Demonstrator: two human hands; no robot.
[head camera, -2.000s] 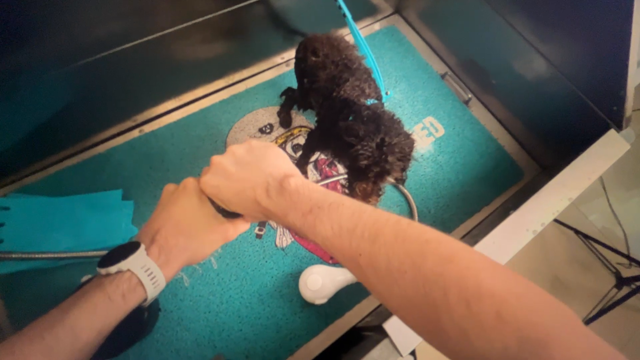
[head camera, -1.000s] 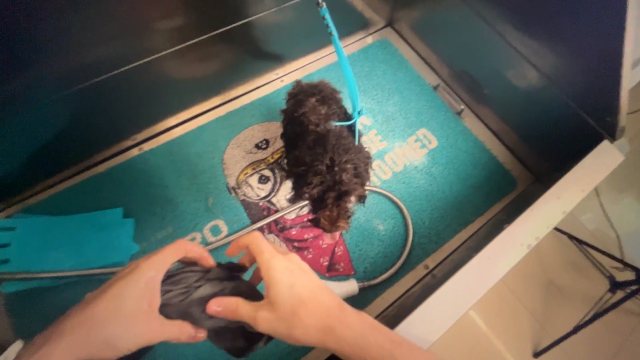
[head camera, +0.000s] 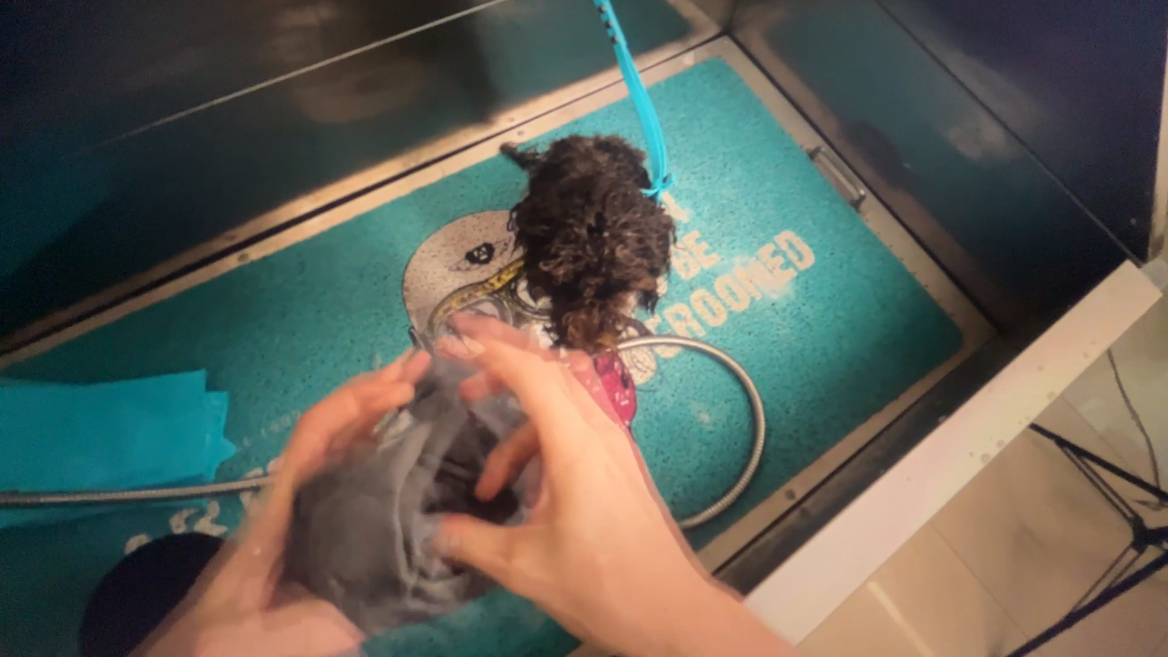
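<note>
A bunched piece of dark grey, thin material (head camera: 365, 538) is between my hands, blurred by motion. My left hand (head camera: 310, 511) grips it from the left side, fingers curved around it. My right hand (head camera: 547, 474) holds it from the right, thumb and fingers at its opening. Beyond them a small dog with dark curly fur (head camera: 593, 228) stands on the printed teal mat (head camera: 876, 301), its head lowered toward me. A light-blue strap (head camera: 643, 105) runs up from its neck. A metal shower hose (head camera: 756, 411) curves beside the dog; my hands hide part of it.
Bright blue gloves (head camera: 100, 429) lie on the mat at the left, near another stretch of hose. A round dark object (head camera: 146, 593) is at the lower left. Dark panels (head camera: 365, 100) enclose the tub, with a pale edge (head camera: 958, 447) at the right. Black stand legs (head camera: 1122, 547) are beyond it.
My hands, clasped together two seconds ago, have separated and now spread the dark material. The dog has turned its head toward me. The white shower head, seen earlier, is now hidden.
</note>
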